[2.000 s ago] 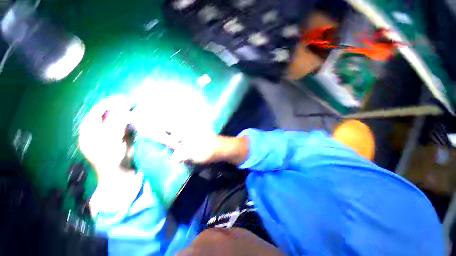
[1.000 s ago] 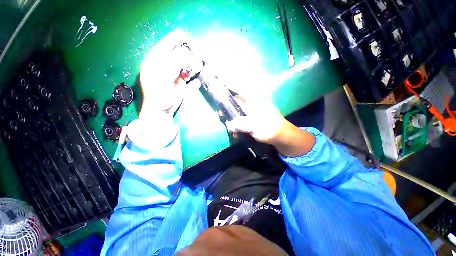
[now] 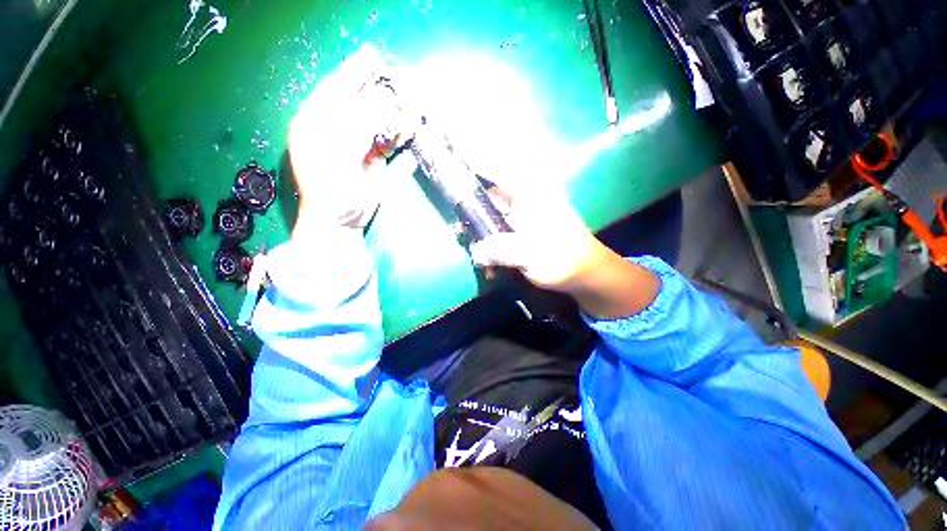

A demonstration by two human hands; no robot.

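Note:
My left hand is washed out by glare and holds a small round dark part, mostly hidden by its fingers. My right hand is shut around a dark, pen-shaped power tool. The tool slants up and left, and its tip end is at the part in my left hand; whether they touch is lost in the glare. Several loose round black parts lie left of my left wrist.
A left blister tray and a right blister tray flank the green mat. A thin dark tool lies at upper right. A white fan is lower left. An open box with a green board and an orange-handled tool are right.
The view was blurred and turned two seconds ago and is now steadier. Since one second ago, the hands and tool have kept nearly the same pose, with only a slight shift of view.

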